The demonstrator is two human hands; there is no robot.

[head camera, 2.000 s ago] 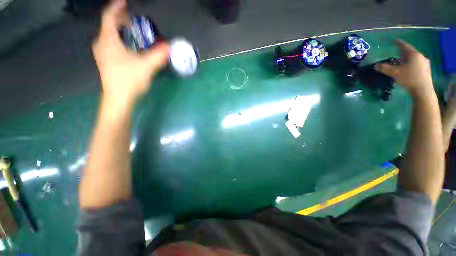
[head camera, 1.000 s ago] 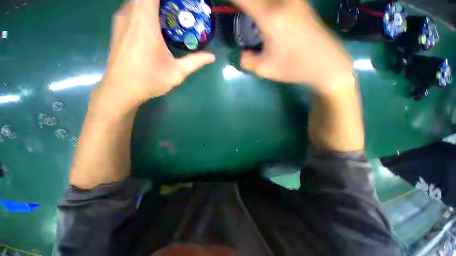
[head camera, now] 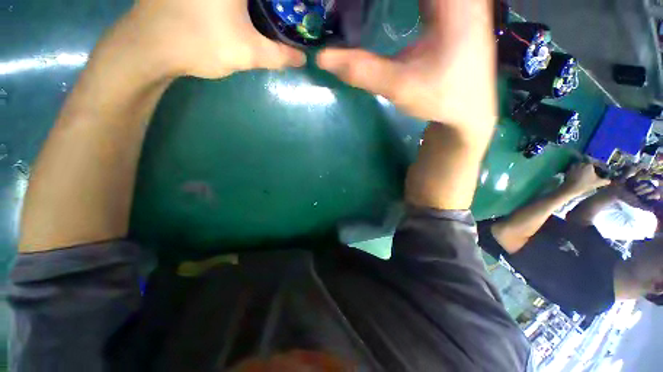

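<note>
A black cylindrical unit with a blue circuit board [head camera: 298,14] at its open end is at the top edge, cut off by the frame. My left hand [head camera: 196,36] holds it from the left side. My right hand [head camera: 429,65], blurred, is on the right of the unit, its thumb near my left thumb, around a dark round part [head camera: 352,22] beside the board. The fingertips of both hands are cut off or hidden. It is unclear whether the dark part touches the unit.
Several black units with lit boards [head camera: 565,75] lie at the upper right on the green bench [head camera: 269,160]. A clear ring [head camera: 402,22] lies near the top. A blue bin [head camera: 619,134] and another person [head camera: 560,247] are at the right. A dark unit [head camera: 629,75] is on the conveyor.
My hands have come closer together, bringing the dark part up to the board. The view has turned right, and the other person and blue bin now show.
</note>
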